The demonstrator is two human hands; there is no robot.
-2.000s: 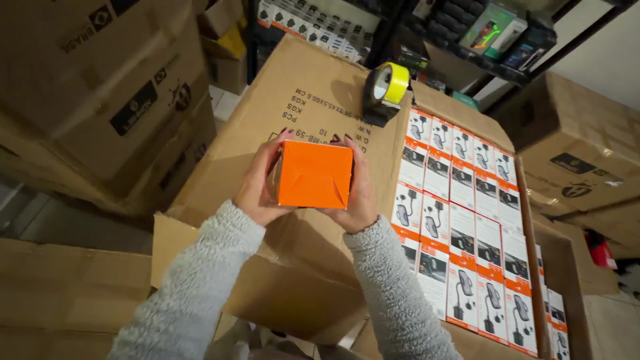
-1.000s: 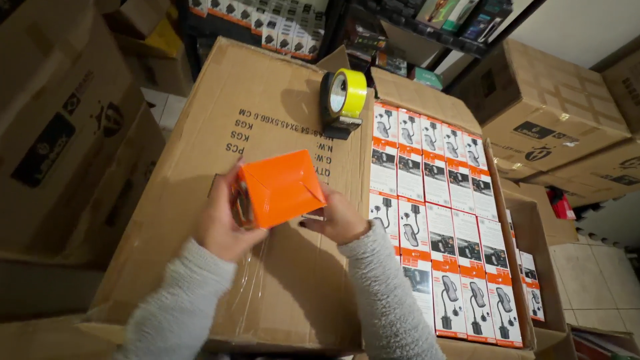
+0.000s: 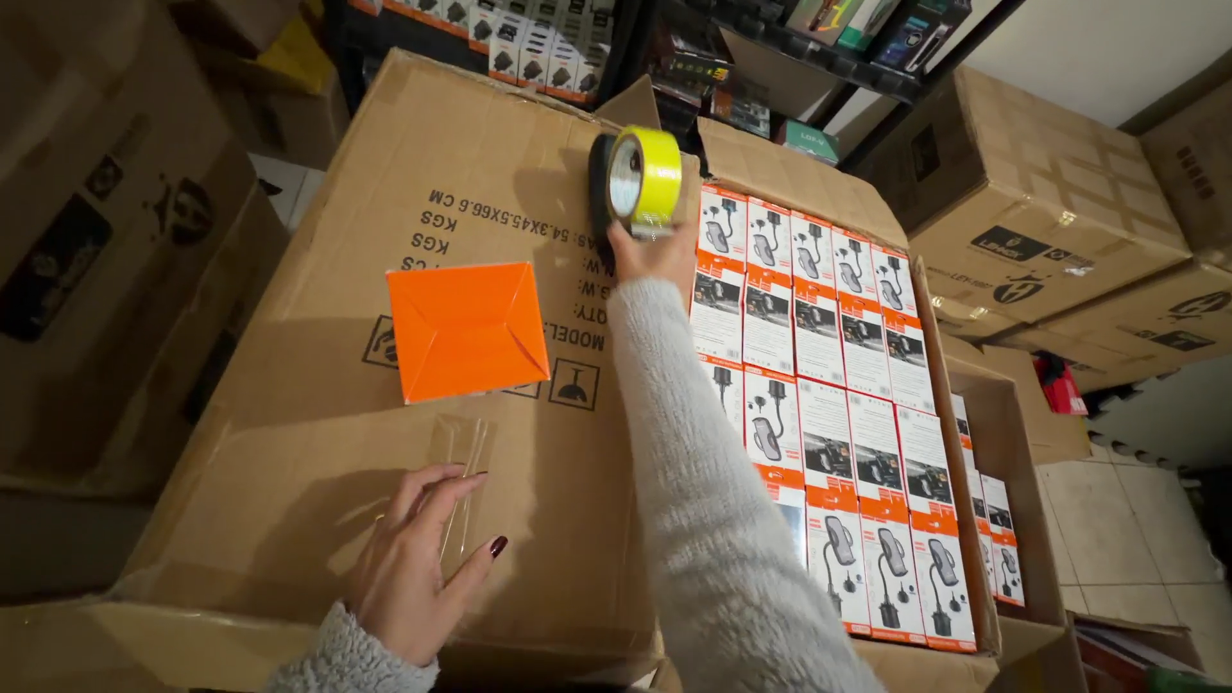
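A small orange box [image 3: 469, 332] stands on top of a large closed cardboard carton [image 3: 289, 462], untouched by either hand. Below it, my left hand [image 3: 421, 558] rests over the carton with its fingers apart, holding nothing. A loose strip of clear film or tape [image 3: 462, 510] lies beside those fingers. At the carton's upper right edge, my right hand [image 3: 656, 260] grips the lower part of a tape dispenser that carries a yellow roll of tape [image 3: 658, 178]. Its fingertips are partly hidden behind the dispenser.
Right of the carton, an open box holds rows of white and orange phone-holder boxes [image 3: 813, 327]. Large cartons [image 3: 1039, 192] are stacked at the right and others [image 3: 96, 212] at the left. A dark shelf [image 3: 818, 58] with packaged goods stands behind.
Both hands have let go of the orange box, which now stands on the carton. My right hand has moved up to the tape dispenser and taken hold of it.
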